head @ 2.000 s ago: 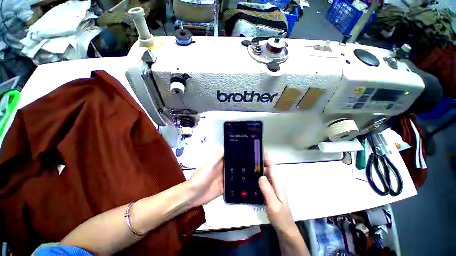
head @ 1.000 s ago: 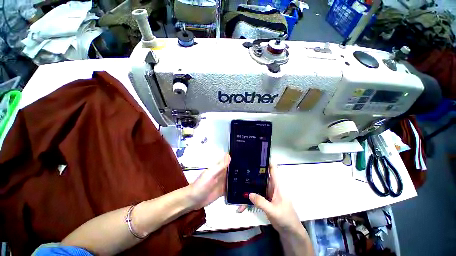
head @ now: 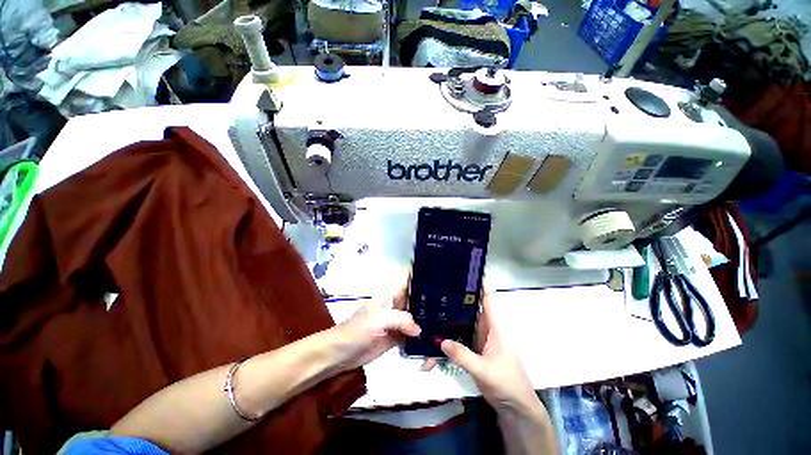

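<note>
A black smartphone (head: 447, 280) is held upright in front of the sewing machine, its dark screen facing me with small lit signs. My left hand (head: 378, 327) holds its lower left edge, the thumb over the screen's lower left corner. My right hand (head: 487, 355) grips its lower right side, the thumb at the bottom of the screen near a red spot. The rust-brown cloth (head: 169, 284) lies over the left of the table, partly under my left forearm. Fingers behind the phone are mostly hidden.
The white brother sewing machine (head: 427, 151) spans the table behind the phone. Black-handled scissors (head: 683, 307) and a green-handled tool (head: 640, 283) lie at the right. A white bin (head: 702, 418) with scraps stands below right. A green tray rim (head: 27, 191) shows at far left.
The phone has moved a little to the right and now tilts slightly. My left thumb has come over the screen's lower left. My right thumb has moved down to the screen's bottom. The cloth has not moved.
</note>
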